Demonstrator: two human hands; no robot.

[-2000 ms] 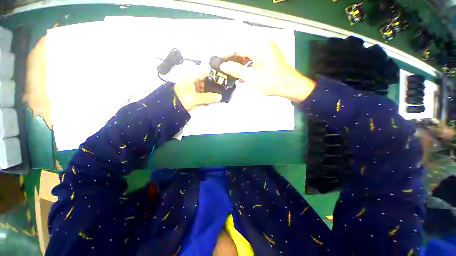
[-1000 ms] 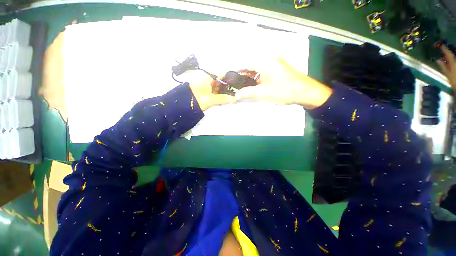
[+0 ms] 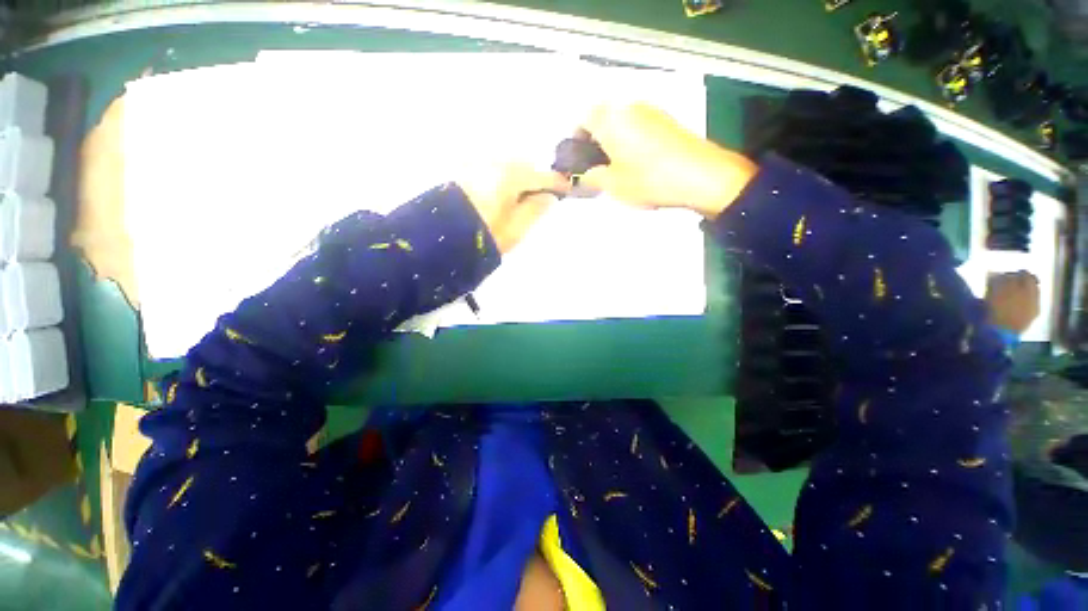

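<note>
A small black adapter part (image 3: pixel 580 155) is held between both hands above the white work sheet (image 3: pixel 298 143). My left hand (image 3: pixel 515 205) grips its lower left side with the fingertips. My right hand (image 3: pixel 644 155) holds it from the right. A small light spot shows on the part's lower edge. The fingers hide much of the part, and I cannot tell whether it is closed. A small dark cord end (image 3: pixel 473 303) lies near the sheet's front edge, by my left sleeve.
Stacked black parts (image 3: pixel 859 149) stand at the right, with more black rows (image 3: pixel 782 370) nearer. White trays (image 3: pixel 30 263) are at the far left. A green conveyor (image 3: pixel 787 36) with boards runs behind a pale rail. Another person's hand (image 3: pixel 1012 298) is at the far right.
The black part has moved up and turned in my hands. The bundled cord left of my hands is gone from there, and a dark cord end now shows below my left wrist.
</note>
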